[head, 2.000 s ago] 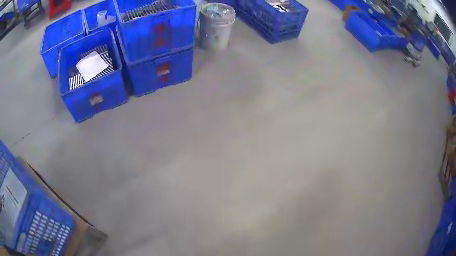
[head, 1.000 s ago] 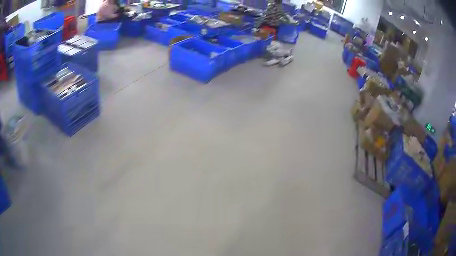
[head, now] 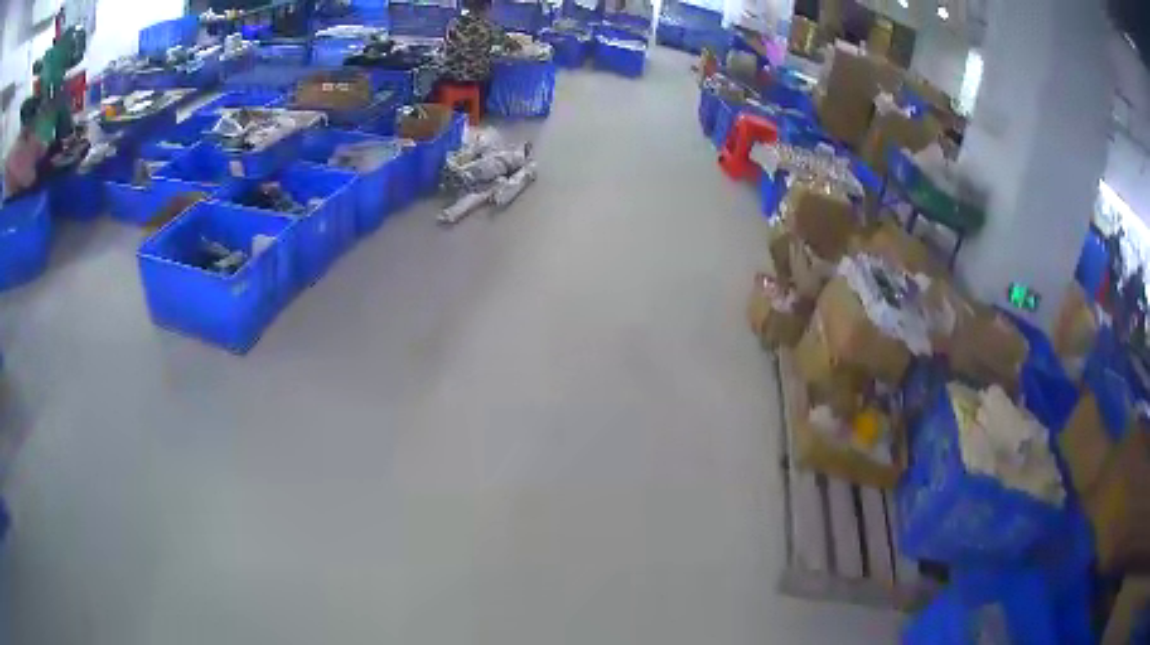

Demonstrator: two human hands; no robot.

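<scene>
Neither of my hands is in view. The nearest things ahead are a blue crate (head: 221, 302) at the left with dark parts inside, and a blue crate (head: 971, 510) at the lower right heaped with pale crumpled material. A slatted wooden pallet (head: 842, 586) lies beside that right crate, with brown cartons (head: 870, 334) piled on and behind it. The picture is somewhat blurred, so small contents cannot be told.
The grey floor (head: 505, 441) runs between the two sides. White-grey bundles (head: 486, 176) lie on it beside the left crate row. A red stool (head: 747, 146) stands at the right row. A seated person (head: 469, 51) is at the back; another is at the far left.
The view has turned to the right and moved forward. The stacked crates at the left have left the picture; the left crate row and the right-hand cartons and pallet show larger.
</scene>
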